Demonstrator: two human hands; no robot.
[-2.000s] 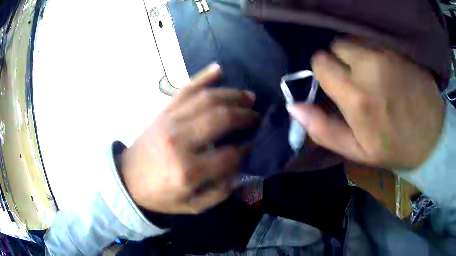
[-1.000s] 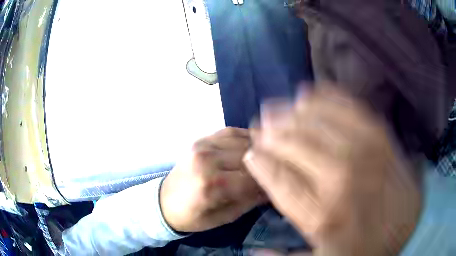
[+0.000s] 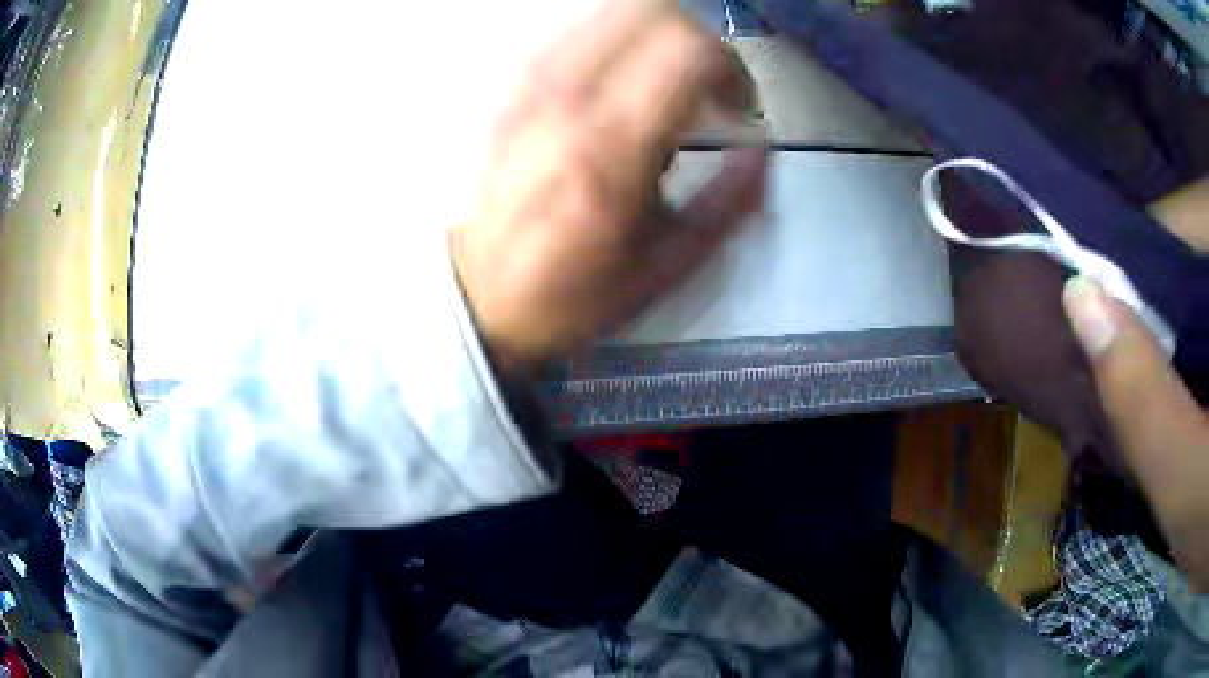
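Observation:
My left hand (image 3: 603, 186) is blurred over the white table (image 3: 318, 199), fingers apart; no cloth shows in it. My right hand (image 3: 1147, 397) is at the right edge, partly cut off. Its thumb presses the end of a white loop (image 3: 981, 241) against the navy band (image 3: 1008, 133). The band runs diagonally from top centre to the right edge. Brown fabric (image 3: 1021, 325) hangs below it and more lies bunched at the upper right.
A ruler (image 3: 769, 387) runs along the near table edge. The worn yellowish table edge (image 3: 66, 225) is at the left. A metal plate (image 3: 829, 99) shows at top centre. Plaid fabric (image 3: 1100, 596) is piled at lower right. The wearer's lap is below.
The navy band and brown fabric have shifted to the right, uncovering the plate and ruler. My left hand has moved up off the cloth. My right hand has moved right and now holds the white loop.

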